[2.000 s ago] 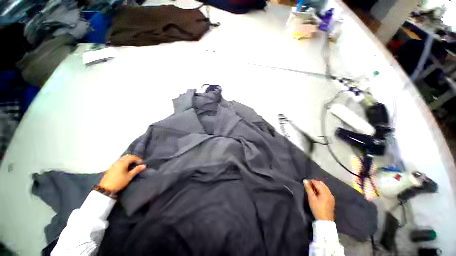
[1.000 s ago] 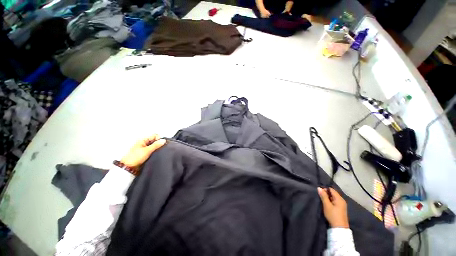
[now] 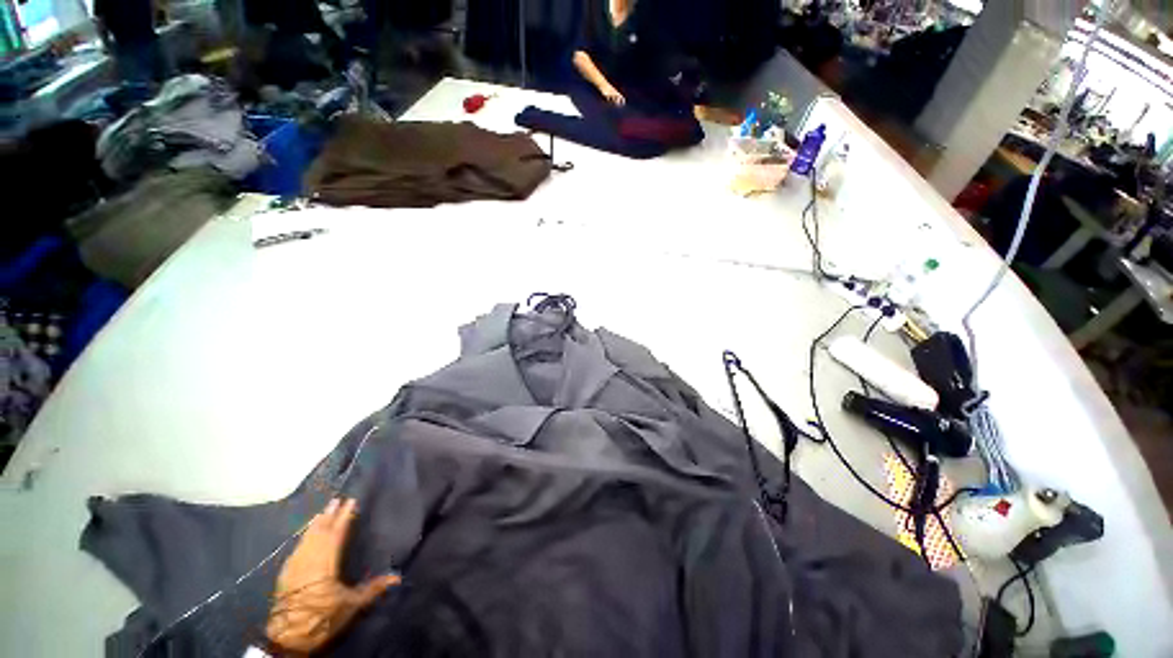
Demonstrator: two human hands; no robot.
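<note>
A dark grey hooded jacket [image 3: 566, 540] lies spread on the white table, its neck end away from me and sleeves out to both sides. A black hanger hook [image 3: 552, 305] shows at the neck. Thin pale lines run down the left and right of the body. My left hand [image 3: 317, 585] lies on the left part of the jacket, fingers apart, palm towards the cloth, gripping nothing visible. My right hand is not in view. A loose black hanger [image 3: 762, 431] lies beside the jacket's right shoulder, its lower end against the cloth.
At right are a black pistol-shaped tool [image 3: 907, 422], a white spray bottle [image 3: 1010, 521], looping cables and a power strip. A brown garment [image 3: 431, 161] lies at the far left. A person [image 3: 630, 71] stands across the table by a dark garment [image 3: 605, 129]. Cloth piles stand left.
The raised cloth edge is down and the jacket lies flatter. My left hand has let go of the edge and moved nearer me. My right hand has left the picture. The view has tilted up.
</note>
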